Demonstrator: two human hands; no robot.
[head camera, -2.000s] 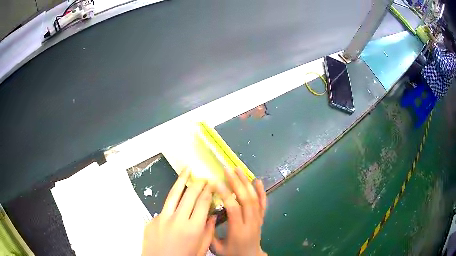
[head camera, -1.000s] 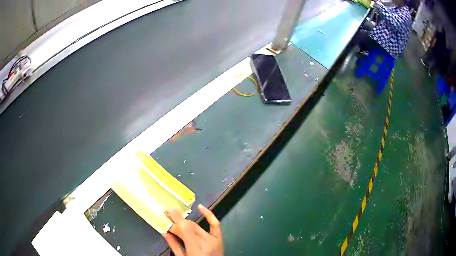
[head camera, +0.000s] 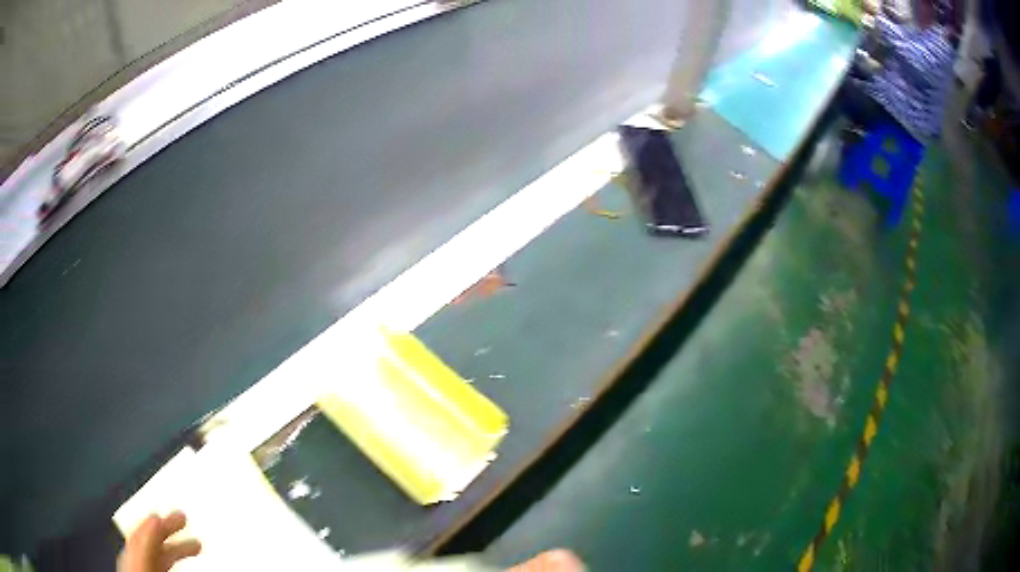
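Observation:
The folded yellow stack (head camera: 419, 419), with a raised edge along its right side, lies on the green bench. The large white-looking sheet stack (head camera: 229, 503) lies at the lower left. My left hand (head camera: 160, 544) is at that stack's left part, fingers bent and blurred; whether it grips a sheet does not show. My right hand (head camera: 550, 562) is mostly cut off by the bottom edge, and its fingers are hidden. A pale strip (head camera: 414, 565) shows at the bottom edge between the hands; I cannot tell what it is.
A black phone (head camera: 664, 182) and a thin yellow ring (head camera: 607, 210) lie on the bench, with a light-blue sheet (head camera: 783, 84) beyond. A grey post (head camera: 696, 62) stands there. The wide dark belt (head camera: 280, 212) runs beyond the bench. A person (head camera: 912, 78) sits far right near a blue stool (head camera: 884, 168).
Both hands were on the yellow stack; then one hand remained at its near edge. Now both are off it, my left hand at the white sheets. The view has shifted.

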